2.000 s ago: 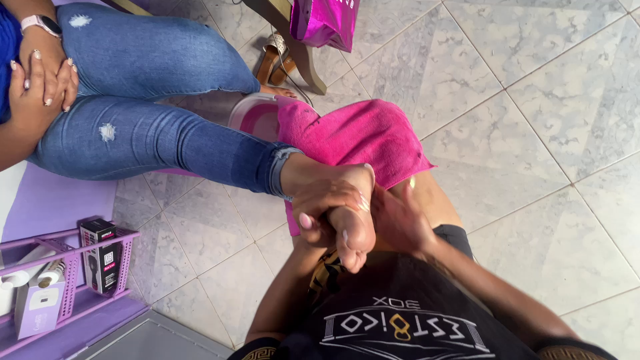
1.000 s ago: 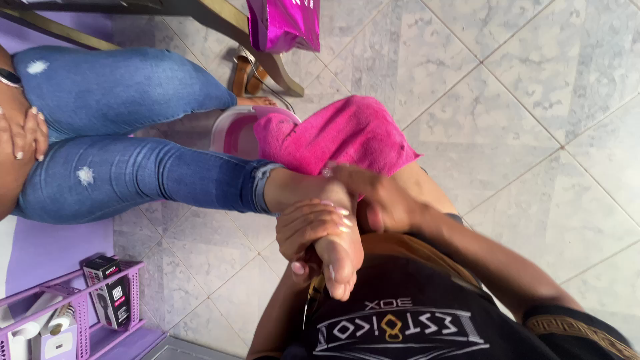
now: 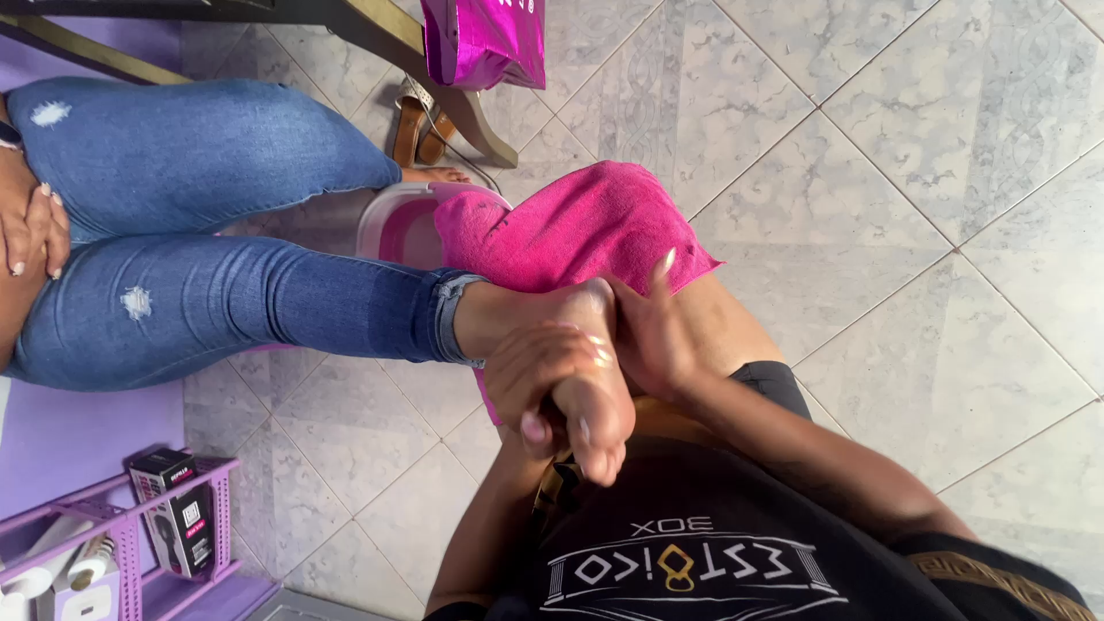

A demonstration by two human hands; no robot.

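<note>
Another person's bare foot is raised before my black shirt, toes toward me, its skin shiny in places. My left hand wraps around the middle of the foot, fingers across it and thumb near the toes. My right hand lies against the heel side with its fingers extended, one pointing up; it grips nothing, and part of it is blurred or hidden by the foot. A pink towel drapes over my knee just beyond both hands. The person's jeans end in a rolled cuff at the ankle.
Behind the towel stands a pink and white plastic basin. Farther off are brown sandals, a curved furniture leg and a shiny magenta bag. At lower left, a purple plastic rack holds a black box and rolls.
My right hand was across the heel and ankle one second ago; its fingers now extend away from the foot. My left hand keeps its hold around the foot.
</note>
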